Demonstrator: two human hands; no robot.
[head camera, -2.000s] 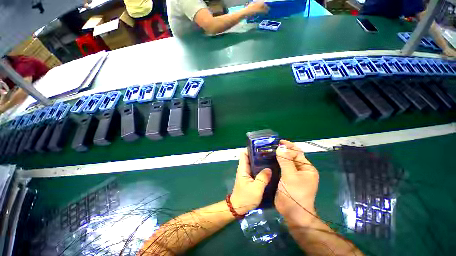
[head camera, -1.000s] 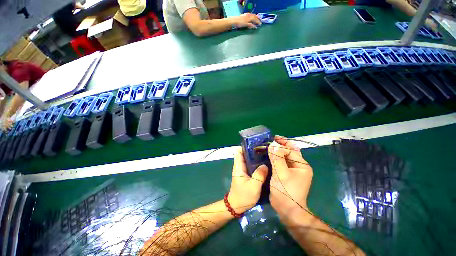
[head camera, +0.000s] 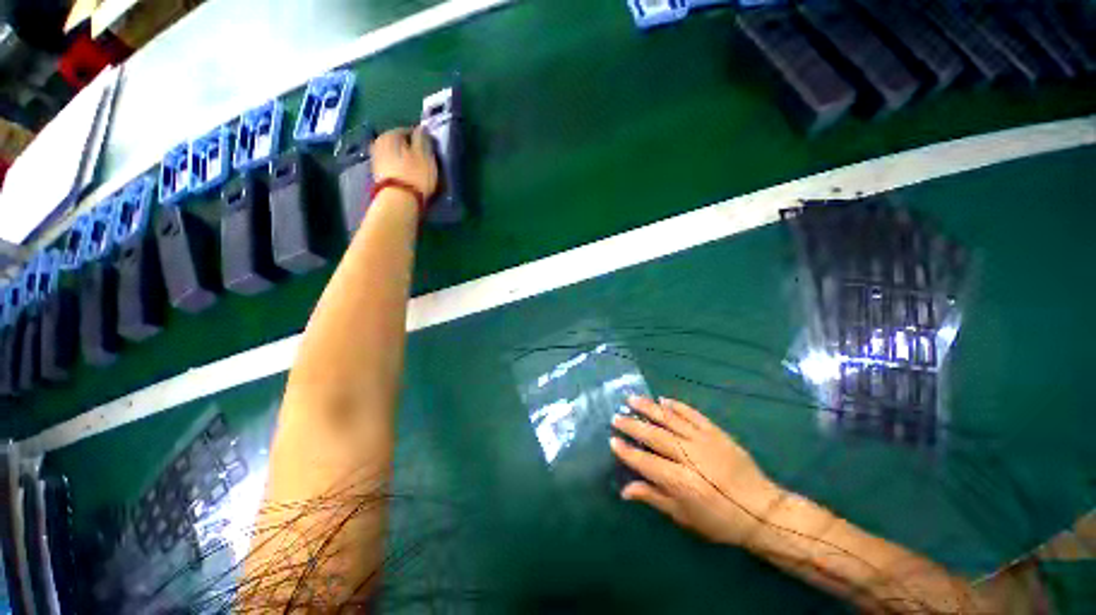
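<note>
My left hand is stretched out to the far band, its fingers on the upper left side of a dark housing at the right end of the left row. The housing stands leaning, with its window end up. My right hand lies with fingers spread at the right edge of a clear glossy film on the near green surface. I see no piece in its fingers; what lies under the fingers is hidden.
A row of dark housings runs left, with light blue frames behind it. More housings lean at the upper right. Glossy sheets with dark grids lie at right and lower left. A pale strip crosses the bench.
The view has turned downward and left. My hands have separated: the left has moved with the housing to the row's right end, the right has come down to the clear film.
</note>
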